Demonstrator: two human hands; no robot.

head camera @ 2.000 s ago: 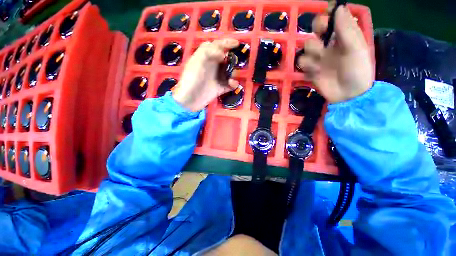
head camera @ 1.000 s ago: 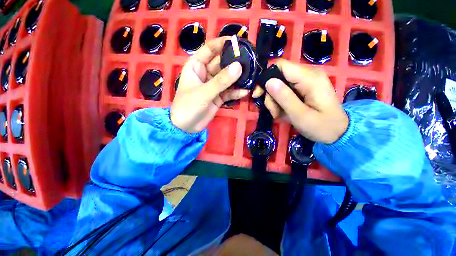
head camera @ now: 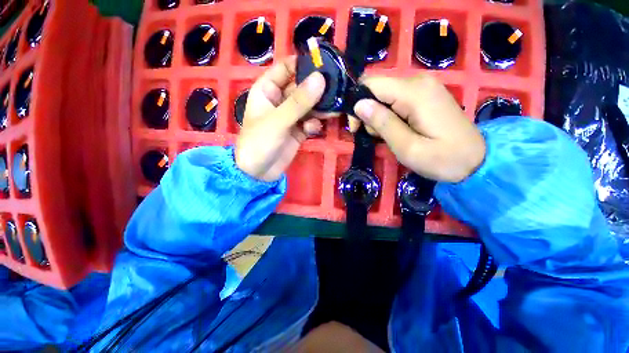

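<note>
My left hand [head camera: 272, 120] holds a round black watch head [head camera: 323, 77] with an orange and white pull tab, tilted above the foam tray [head camera: 303, 180]. My right hand [head camera: 417, 127] pinches a black watch strap [head camera: 354, 96] whose end meets the right edge of the watch head. The fingertips hide the joint, so I cannot tell if it is attached. Strapped watches lie across the near pockets, one [head camera: 358, 188] below my hands and one [head camera: 416, 195] to its right, their straps hanging over the tray's near edge.
Watch heads with orange tabs [head camera: 436, 43] sit in the tray's pockets. Stacked red foam trays [head camera: 69, 172] with more watch heads stand at the left. A shiny plastic bag of black straps [head camera: 586, 103] lies at the right. One near pocket, left of the strapped watches, is empty.
Two seconds ago my hands were apart; they came together over the tray. Since one second ago, the strap end in my right hand has moved against the watch head's edge.
</note>
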